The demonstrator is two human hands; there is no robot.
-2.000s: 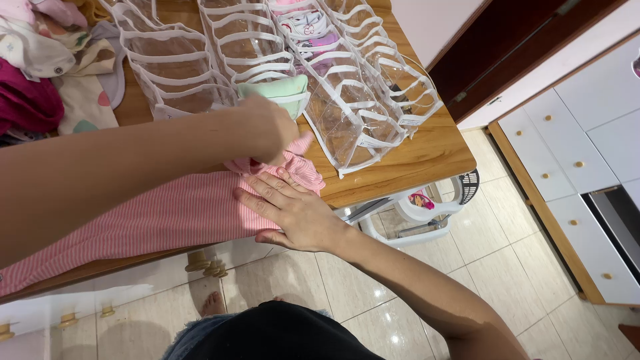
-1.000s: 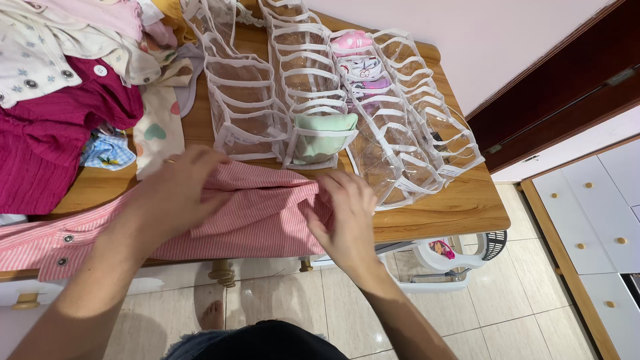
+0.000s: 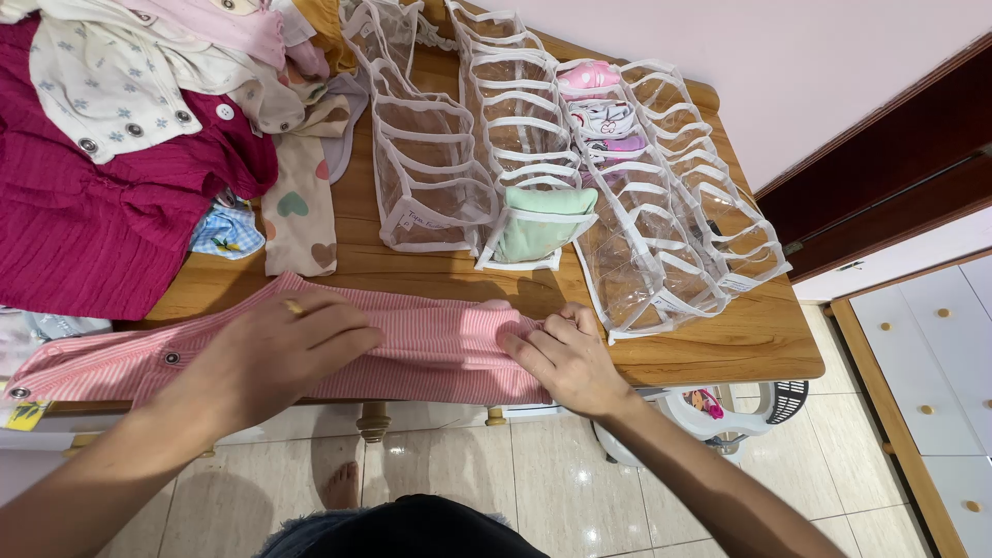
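A pink-and-white striped garment with snaps [image 3: 434,333] lies lengthwise along the front edge of the wooden table. My right hand [image 3: 570,356] grips its right end, fingers curled over the cloth. Over the garment's middle rests my left hand [image 3: 287,349], a ring on one finger; its fingertips are bent at the cloth, and whether they pinch it cannot be told. Beyond stand clear organizers with white trim: one at the left [image 3: 434,170], one with a folded mint-green cloth [image 3: 546,225] in its front compartment, one with several folded garments [image 3: 601,116], and one at the right [image 3: 728,201].
A heap of baby clothes, with a magenta garment [image 3: 85,209] and a white snap garment [image 3: 116,85], covers the table's left. A beige heart-print cloth [image 3: 298,209] lies beside it. Drawer knobs [image 3: 373,422] project below the table [image 3: 736,353]. A white wheeled item [image 3: 697,411] stands beneath its right corner.
The right hand has closed on the garment's right end, where its fingers were spread flat two seconds ago. The left hand has moved left from that end. The view has shifted left.
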